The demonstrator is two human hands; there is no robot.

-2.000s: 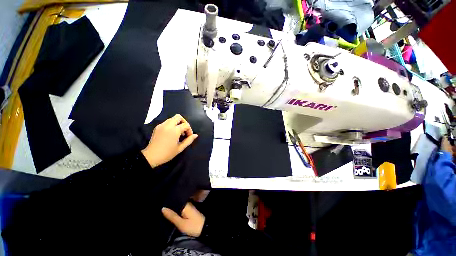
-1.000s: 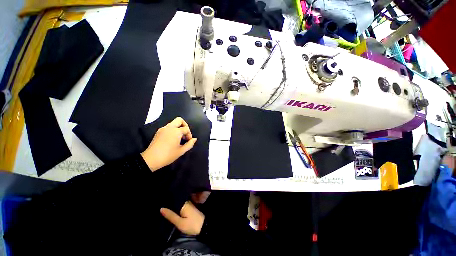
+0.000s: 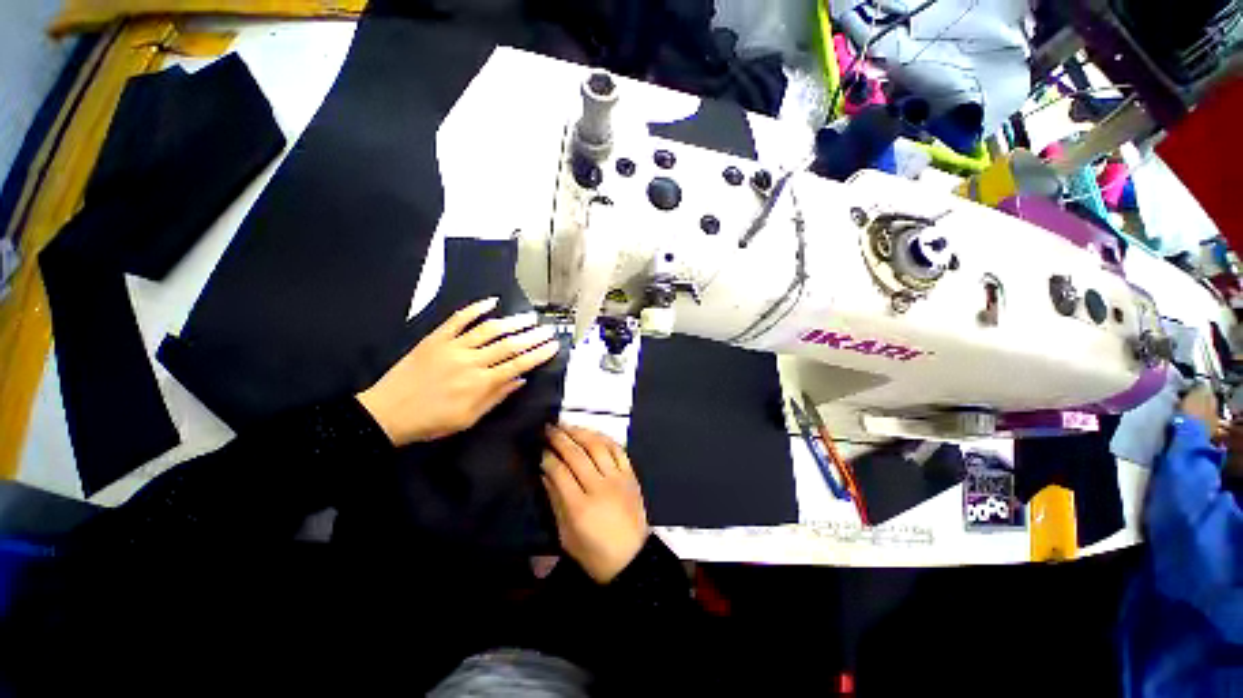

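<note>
A black fabric panel [image 3: 483, 280] lies left of the presser foot [image 3: 616, 338] of the white sewing machine [image 3: 872, 293]. My left hand [image 3: 461, 371] lies flat on the black fabric, fingers spread, fingertips close to the left side of the needle area. My right hand [image 3: 596, 501] rests on the fabric's right edge near the table's front, fingers together and pointing up toward the foot. Dark sleeves merge with the fabric, so its lower edge cannot be made out. Whether the fabric is under the foot is hard to tell.
A black rectangle [image 3: 716, 434] lies right of the needle. Snips [image 3: 819, 447], an orange-red stick [image 3: 844, 471], a black card [image 3: 990, 491] and a yellow block [image 3: 1052, 524] lie further right. Large black panels [image 3: 327, 218] and angled pieces [image 3: 116, 368] lie left. A person's blue sleeve [image 3: 1183, 525] shows at right.
My right hand has come up from below the table edge onto the fabric. My left hand has opened from a loose curl, spread flat and moved slightly toward the needle. The view has shifted slightly.
</note>
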